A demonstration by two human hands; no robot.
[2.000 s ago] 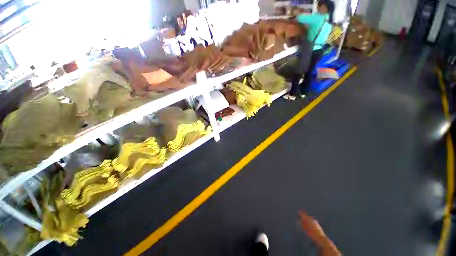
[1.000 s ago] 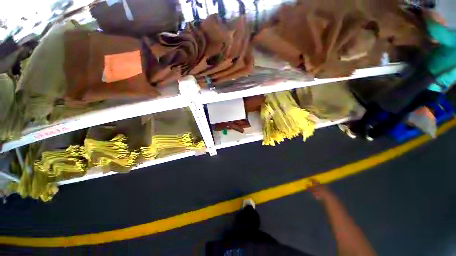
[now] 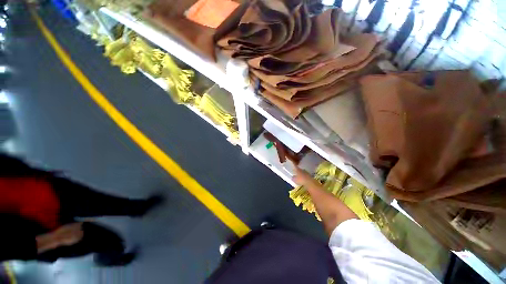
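My right hand (image 3: 299,174), small and blurred, reaches into the lower level of a white shelf rack (image 3: 239,105). Its fingertips are at or against narrow dark brown pieces (image 3: 279,148) on the lower board. I cannot tell whether the fingers hold them. A small green spot (image 3: 269,145) lies beside the pieces, and a white sheet or box (image 3: 284,136) is just behind them. My left hand is not in view.
Brown panels lie folded (image 3: 305,61) and draped (image 3: 433,127) on the upper shelf, with an orange sheet (image 3: 212,12). Yellow-edged bundles (image 3: 216,111) fill the lower level. A person in black and red (image 3: 33,202) is at the left. A yellow line (image 3: 138,138) crosses the dark floor.
The view has turned and come closer to the rack. My right hand has moved from over the floor to the brown pieces. The person in teal has left view; another person appears at left.
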